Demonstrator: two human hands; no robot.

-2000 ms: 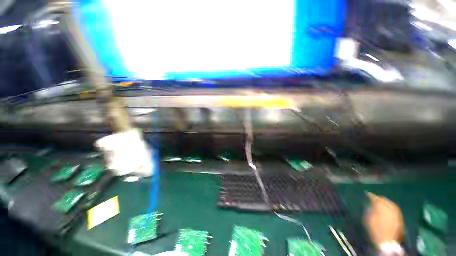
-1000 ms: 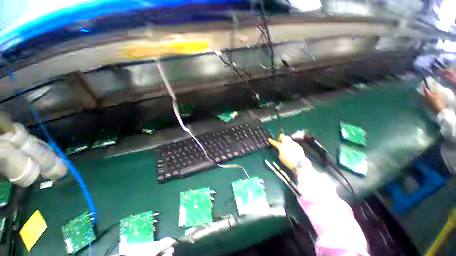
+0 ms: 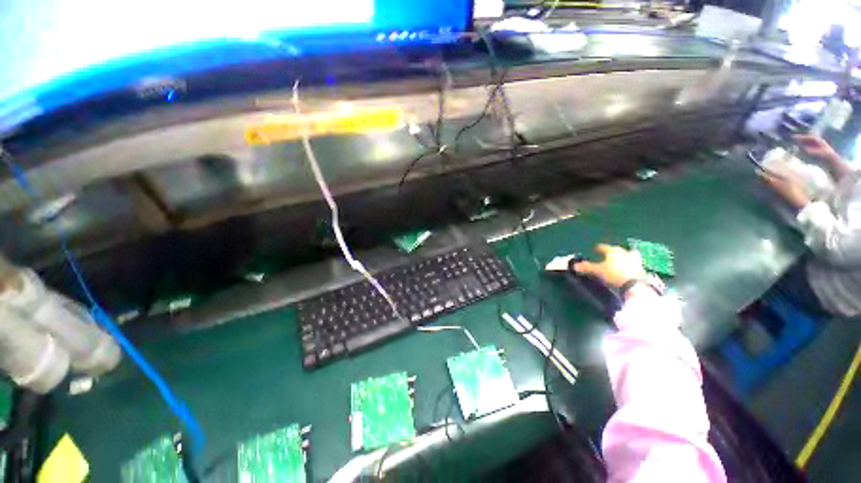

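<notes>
My bare right hand [image 3: 616,268] is at the right, its fingers closed round a dark barcode scanner with a pale head [image 3: 561,263]. The scanner's body is mostly hidden under the hand. My left hand is not in view. Several green circuit boards [image 3: 382,409] lie in a row along the bench's front edge; another board [image 3: 481,380] has a thin lead at its top. A green board [image 3: 651,256] lies just beyond my right hand.
A black keyboard [image 3: 406,300] lies behind the row. Pale sticks [image 3: 540,347] lie right of it. A white cable [image 3: 332,215] hangs across it. White-wrapped cylinders [image 3: 47,330] and a blue cord [image 3: 142,357] are left, a monitor [image 3: 236,47] above. Another person's arms [image 3: 802,193] are far right.
My right hand has moved from beside the keyboard's right end, further right onto the scanner, and closed on it. The view has shifted, showing more of the monitor.
</notes>
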